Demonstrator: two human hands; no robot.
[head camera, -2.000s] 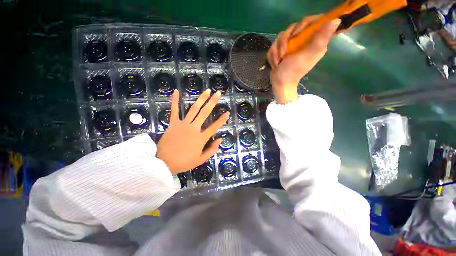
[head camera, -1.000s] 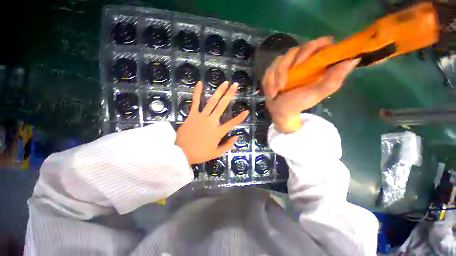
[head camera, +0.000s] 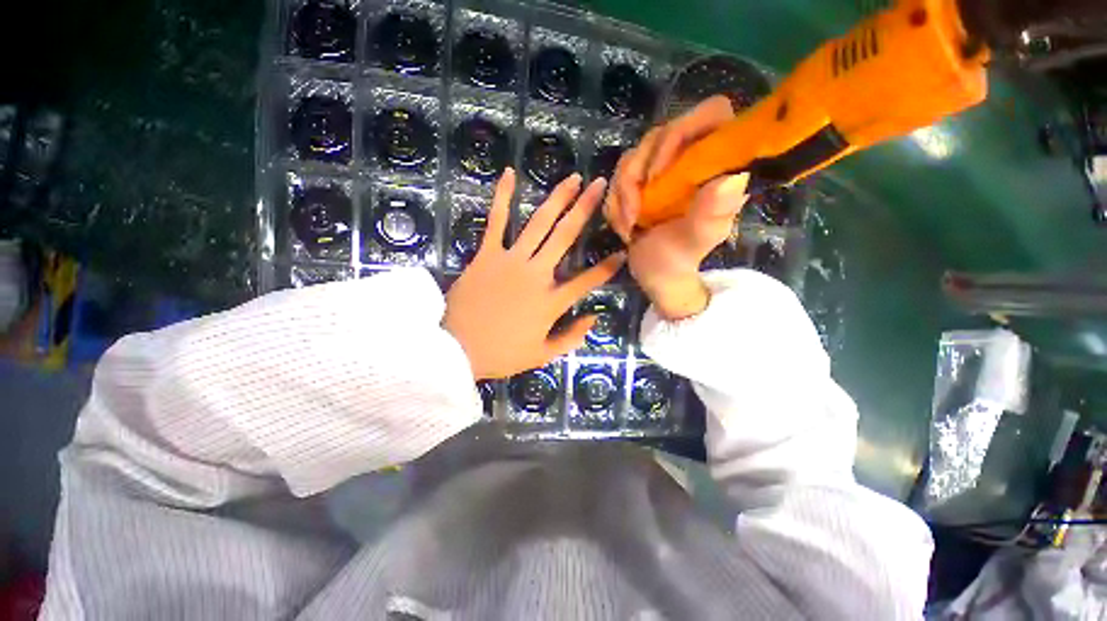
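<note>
A clear blister tray (head camera: 274, 182) lies in front of me with round black units (head camera: 402, 136) in its pockets. One unit (head camera: 398, 223) has a pale centre. My left hand (head camera: 531, 291) lies spread over the middle of the tray, fingers apart, holding nothing visible. My right hand (head camera: 677, 200) grips an orange electric screwdriver (head camera: 850, 85), whose front end is hidden in the fingers, just right of my left fingertips. A dark round perforated disc (head camera: 716, 83) lies over the tray's upper right, partly covered by my right hand and the screwdriver.
A green surface (head camera: 892, 231) surrounds the tray. At right lie a thin grey-brown bar (head camera: 1032, 295) and a crinkled clear bag (head camera: 965, 419). Cables and small parts are at the lower right. A yellow-and-black item (head camera: 58, 309) is at the far left.
The right hand and screwdriver have moved from the dark disc down and left, close to the left hand. The tray and surroundings sit farther right and mostly higher in the picture.
</note>
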